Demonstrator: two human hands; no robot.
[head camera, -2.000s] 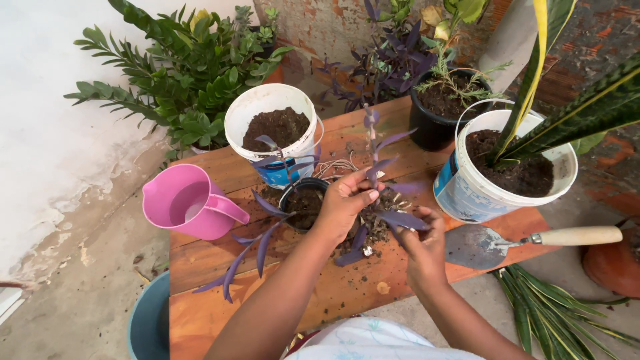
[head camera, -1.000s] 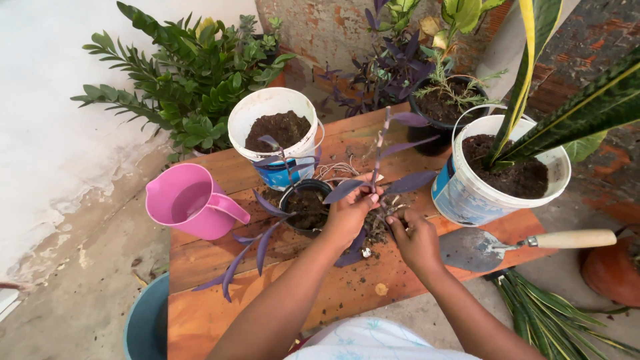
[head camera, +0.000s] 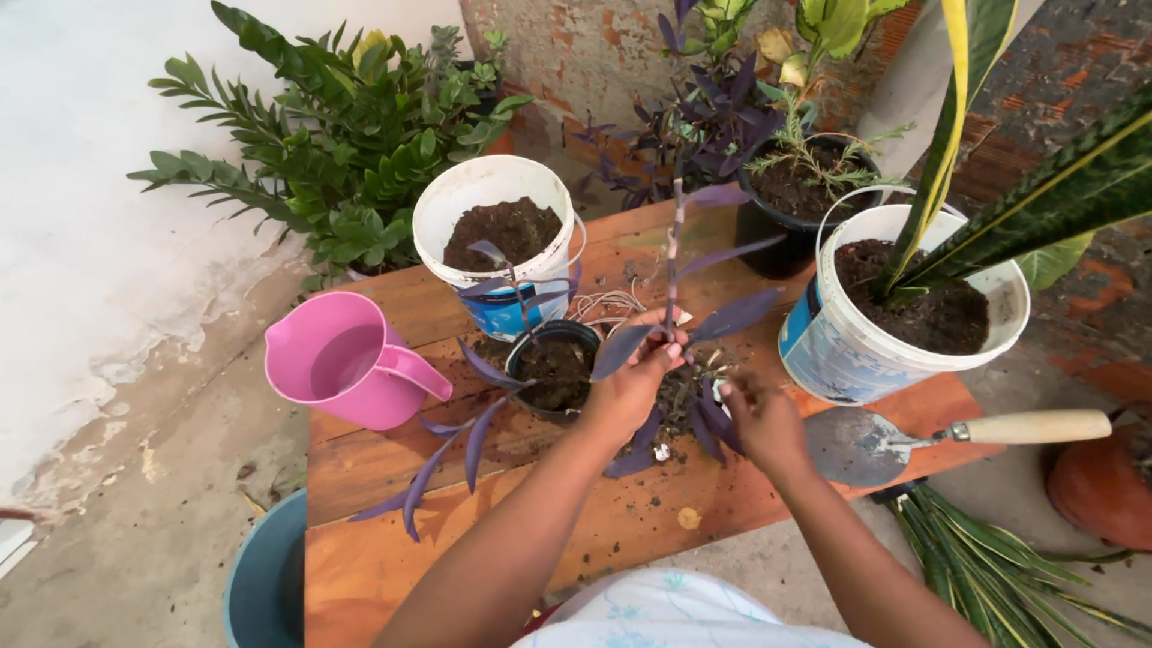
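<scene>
My left hand (head camera: 637, 378) grips the stem of a purple-leaved plant cutting (head camera: 672, 256), held upright with its bare upper stem pointing away from me. Just right of it, over a heap of soil and plant bits (head camera: 682, 396), is my right hand (head camera: 763, 418), fingers curled; whether it pinches anything is hidden. More purple leaves (head camera: 711, 418) lie under and beside it. To the left of my left hand stands a small black pot (head camera: 558, 367) of soil with purple-leaved stems. Behind that pot is a white bucket (head camera: 495, 225) partly filled with soil.
A pink jug (head camera: 342, 360) stands on the wooden table (head camera: 396, 558) at left. At right are a white bucket holding a snake plant (head camera: 909, 306), a trowel (head camera: 864, 445) and a black pot (head camera: 796, 211). A blue-green tub (head camera: 270, 576) and cut variegated leaves (head camera: 972, 558) are below table height.
The cutting in my left hand now stands more upright. My right hand, which was at a purple leaf two seconds ago, has moved away from that leaf to the heap.
</scene>
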